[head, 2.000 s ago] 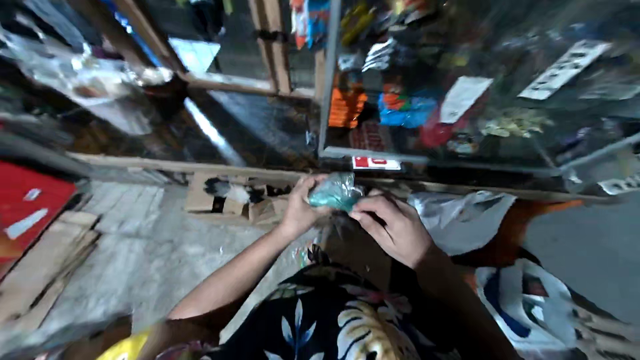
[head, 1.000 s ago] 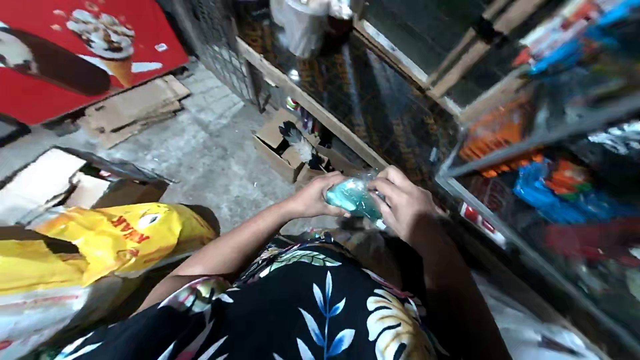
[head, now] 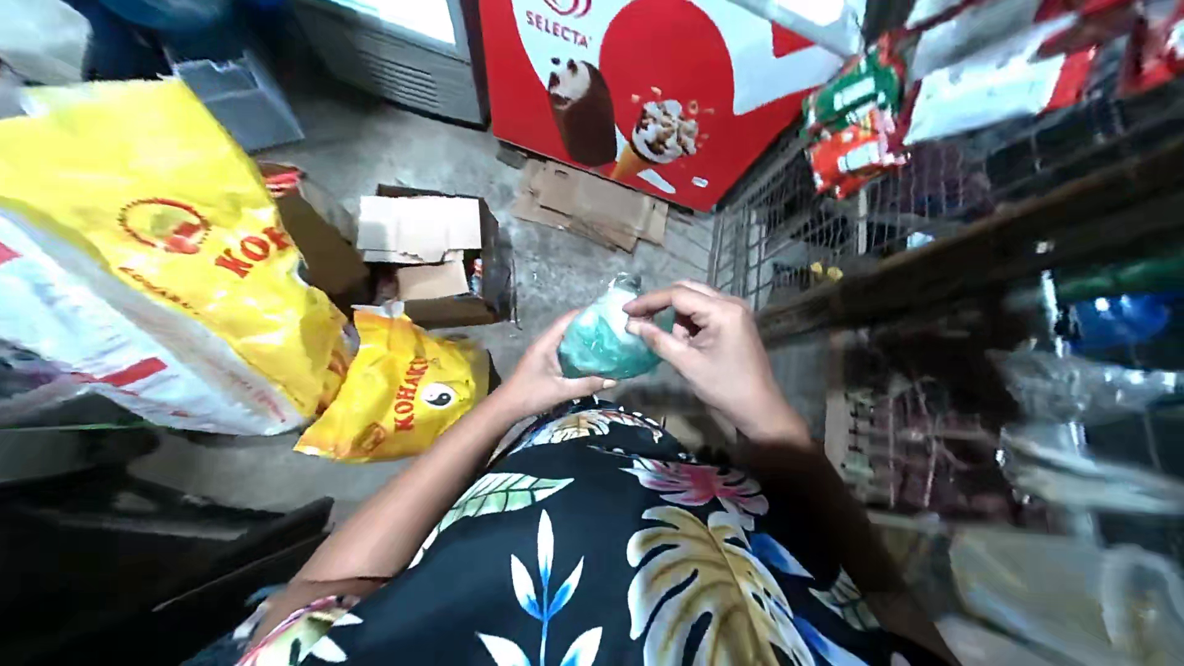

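In front of my floral shirt, a clear plastic bag with green and whitish contents [head: 606,342] rests in my left hand [head: 548,370], whose fingers and thumb cup it from the left and below. The thumb and index finger of my right hand [head: 708,342] pinch at the bag's upper right side. A bit of gathered clear plastic stands up at the top of the bag. What exactly is inside cannot be told.
Yellow printed sacks [head: 157,213] and a smaller yellow bag [head: 398,388] stand at left, beside an open cardboard box [head: 425,236]. Flattened cardboard [head: 592,203] lies before a red ice cream freezer [head: 666,55]. A wire rack [head: 749,250] and blurred shelves of goods line the right.
The view has swung far to the left, from the glass display case to the freezer and yellow sacks. Both hands stay at the bag throughout.
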